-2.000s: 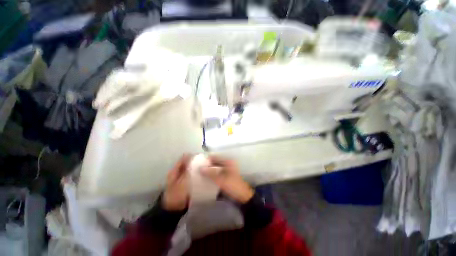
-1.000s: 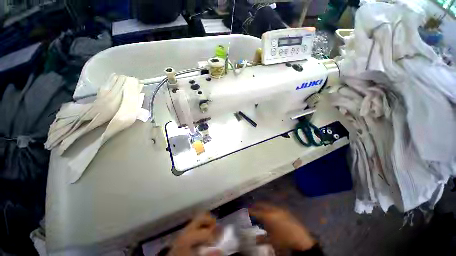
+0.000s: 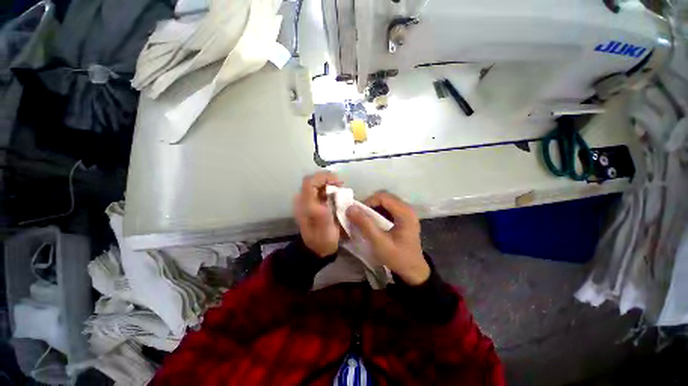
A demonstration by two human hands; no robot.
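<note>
A small white-cream fabric piece (image 3: 360,252) is held between both hands at the table's front edge, below the needle area. My left hand (image 3: 320,214) pinches its top left end. My right hand (image 3: 393,237) grips its right side, thumb on top. The rest of the piece hangs down toward the lap. The white JUKI machine (image 3: 513,34) stands beyond, with its lit needle plate (image 3: 330,117) and a small orange-yellow block (image 3: 358,130). No cloth shows under the foot.
Cream cut strips (image 3: 202,56) lie fanned at the table's back left. Green-handled scissors (image 3: 564,154) and a black switch box (image 3: 612,163) are at right. Cream stacks (image 3: 162,290) hang low left; a white-grey heap (image 3: 641,203) hangs right. A blue bin (image 3: 547,228) is under the table.
The view has moved closer to the table. Both hands have come up from the lap to the table's front edge with the fabric piece, which now shows more clearly.
</note>
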